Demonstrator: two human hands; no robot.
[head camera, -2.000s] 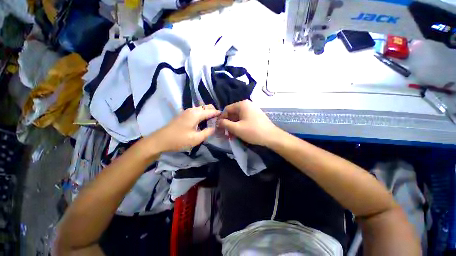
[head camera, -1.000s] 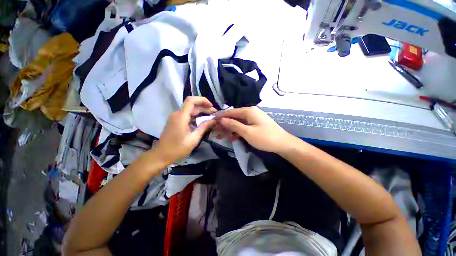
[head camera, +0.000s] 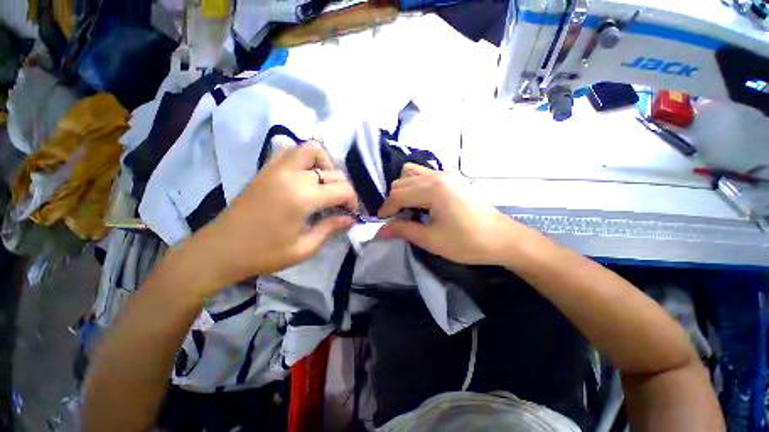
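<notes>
A light grey-white garment piece with black bands lies bunched on the left part of the sewing table and hangs over its front edge. My left hand, with a ring on one finger, pinches the cloth edge between thumb and fingers. My right hand pinches the same edge just to the right. A small white bit of cloth shows between the fingertips. The fingertips are close together, and the exact fold under them is hidden.
The white sewing machine stands at upper right. Behind the ruler strip lie a black flat object, a red box, a dark slim tool and a red tool. Cloth heaps lie left; a red edge shows below.
Both hands have shifted their pinch on the cloth edge, and the left hand now looks larger and flatter over the cloth. The black cloth by the right hand is more covered. The view has shifted slightly.
</notes>
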